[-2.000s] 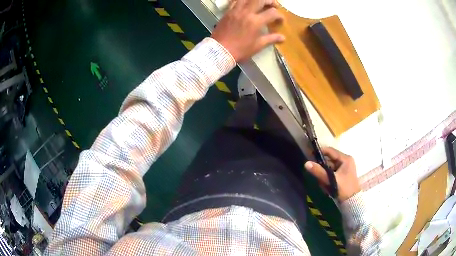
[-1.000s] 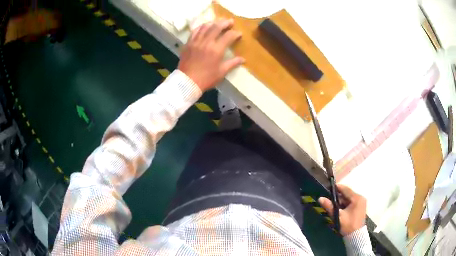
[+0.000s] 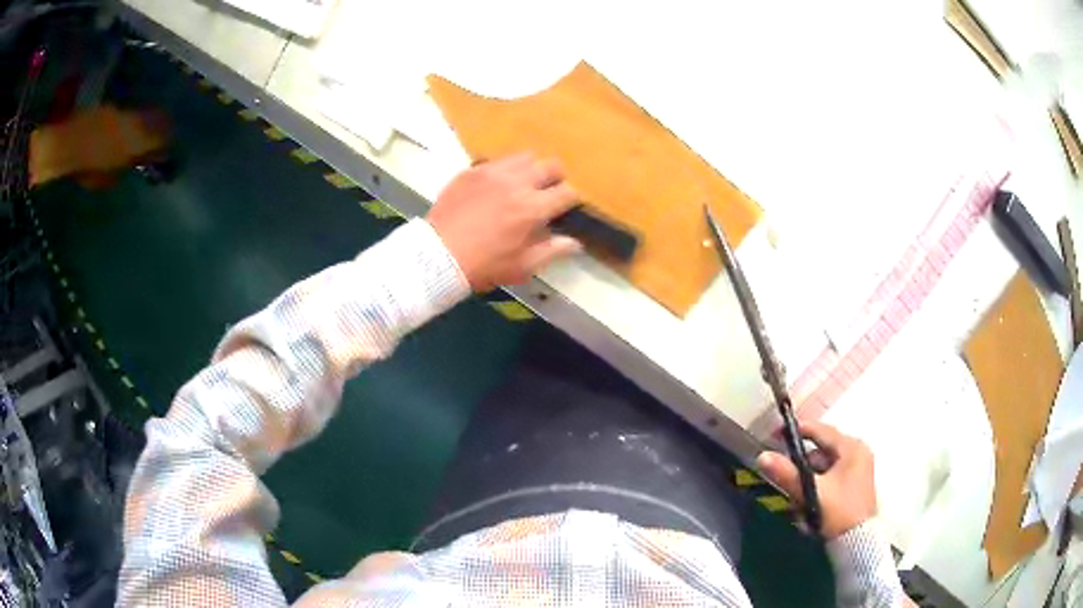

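A tan-brown card pattern piece [image 3: 641,154] with a curved edge lies on white fabric near the table's edge. My left hand [image 3: 505,222] is on the black bar weight [image 3: 606,235], gripping its near end at the card's front edge; the hand hides that end. My right hand [image 3: 831,477] holds the shears [image 3: 760,339] by their dark handles at the table's edge. The blades look closed, their tip over the card's right part. The fabric is hard to tell from the whitish table.
A pink-red gridded ruler [image 3: 914,279] lies right of the shears. Beyond it are another black bar [image 3: 1030,244], a second brown card [image 3: 1019,356] and white sheets [image 3: 1061,457]. The metal-trimmed table edge [image 3: 378,181] runs diagonally above the green floor.
My left hand has taken hold of the black bar, which has moved from the card's middle toward the front edge. The view has shifted; the shears remain in my right hand.
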